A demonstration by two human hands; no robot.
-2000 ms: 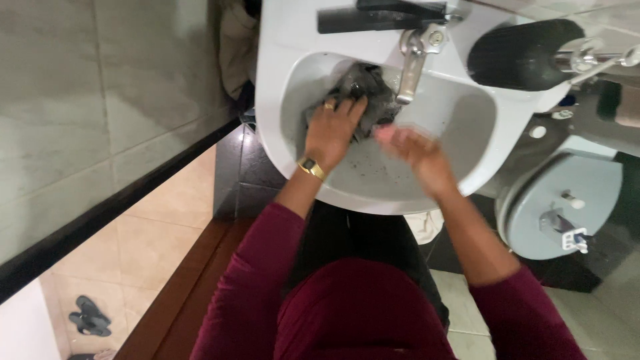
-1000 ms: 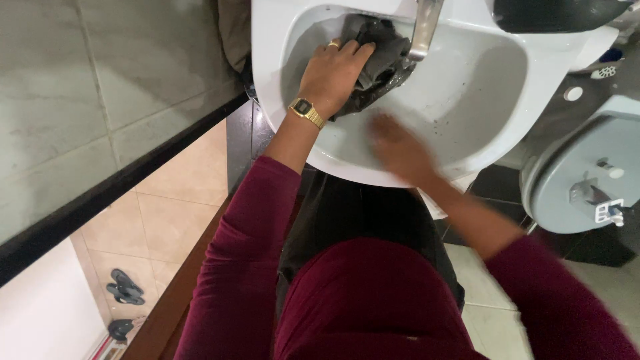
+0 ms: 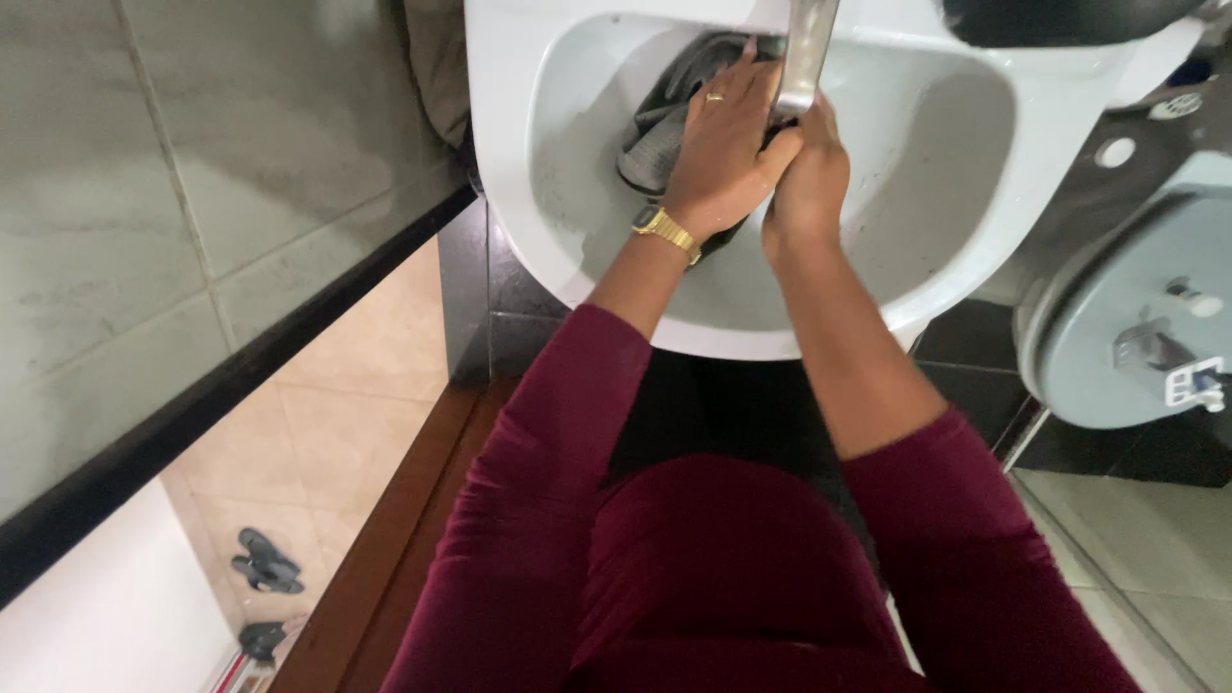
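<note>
A dark grey wet cloth (image 3: 659,144) lies bunched in the left half of a white washbasin (image 3: 731,342), below the metal tap (image 3: 807,58). My left hand (image 3: 727,159), with a ring and a gold-coloured wristwatch (image 3: 666,234), rests on the cloth with its fingers stretched toward the back of the basin. Right beside it, my right hand (image 3: 811,178) is under the tap's spout, touching the left hand near the thumb. Its fingers are mostly hidden by the spout and the left hand, so what they hold does not show.
A black rounded object (image 3: 1059,21) stands on the basin's back right edge. To the right is a toilet with a closed grey lid (image 3: 1107,318). A tiled wall (image 3: 106,192) edged in black is at left, with dark slippers (image 3: 267,561) on the floor beyond it.
My right hand, apart from the left one and blurred in front of the cloth a second ago, has moved up to the tap beside my left hand. The view has moved closer over the basin.
</note>
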